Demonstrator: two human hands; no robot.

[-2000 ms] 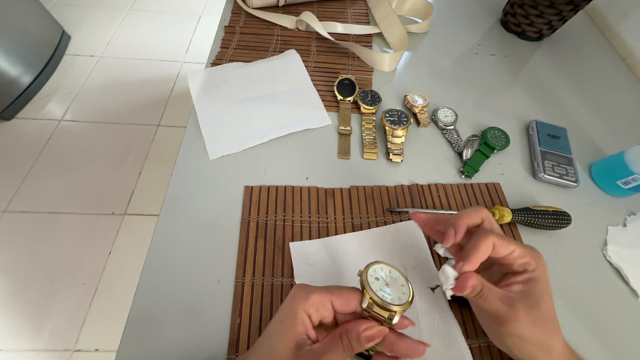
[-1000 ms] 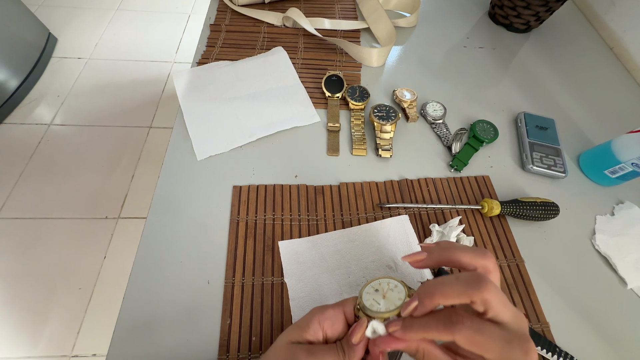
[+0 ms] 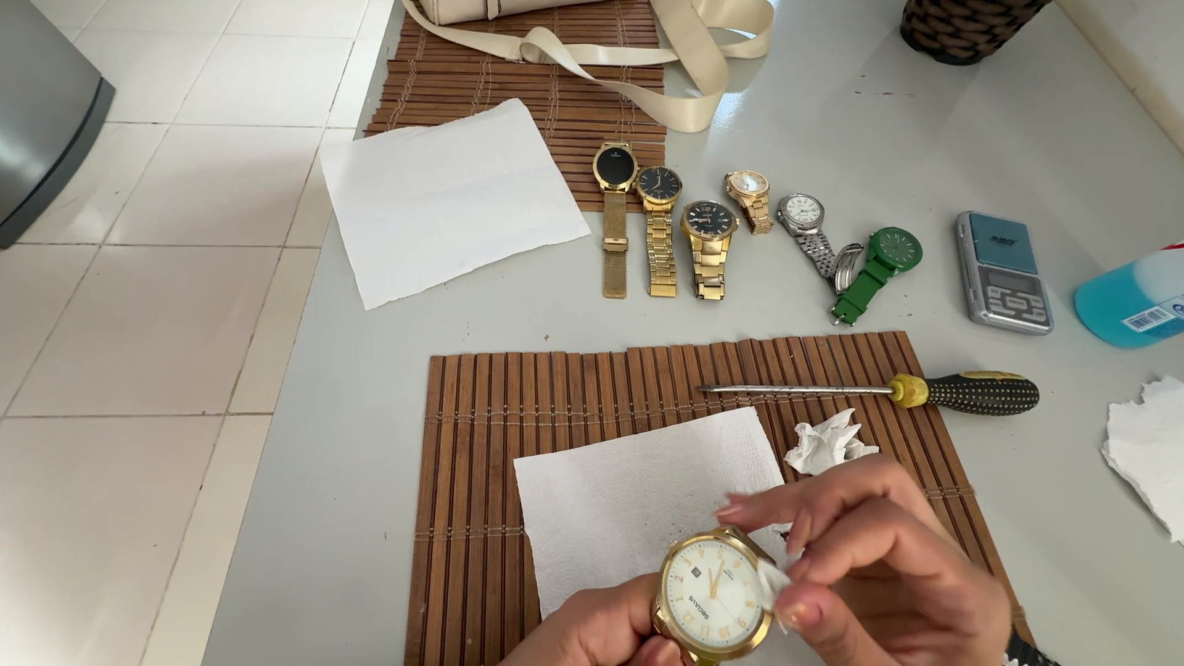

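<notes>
A gold wristwatch with a white dial [image 3: 713,594] is held by my left hand [image 3: 597,629] over a white paper sheet [image 3: 638,499]. My right hand [image 3: 888,564] pinches a small piece of white paper [image 3: 771,585] against the right side of the watch's bezel. A crumpled white paper [image 3: 826,442] lies just behind my right hand, on the brown slatted bamboo mat [image 3: 481,398]. Behind it a screwdriver with a black and yellow handle [image 3: 980,392] lies across the mat's edge. The watch's band is mostly hidden by my left fingers.
Several watches stand in a row farther back, among them a black-faced gold one [image 3: 710,222] and a green one [image 3: 879,268]. A pocket scale [image 3: 1004,273], a blue liquid bottle [image 3: 1124,301] and torn paper [image 3: 1147,453] are at right. Another paper sheet [image 3: 453,203] lies back left.
Two seconds ago my right hand was apart from the watch with crumpled paper at its fingers. Now that crumpled paper lies on the mat, and a small paper piece in my right fingers touches the watch.
</notes>
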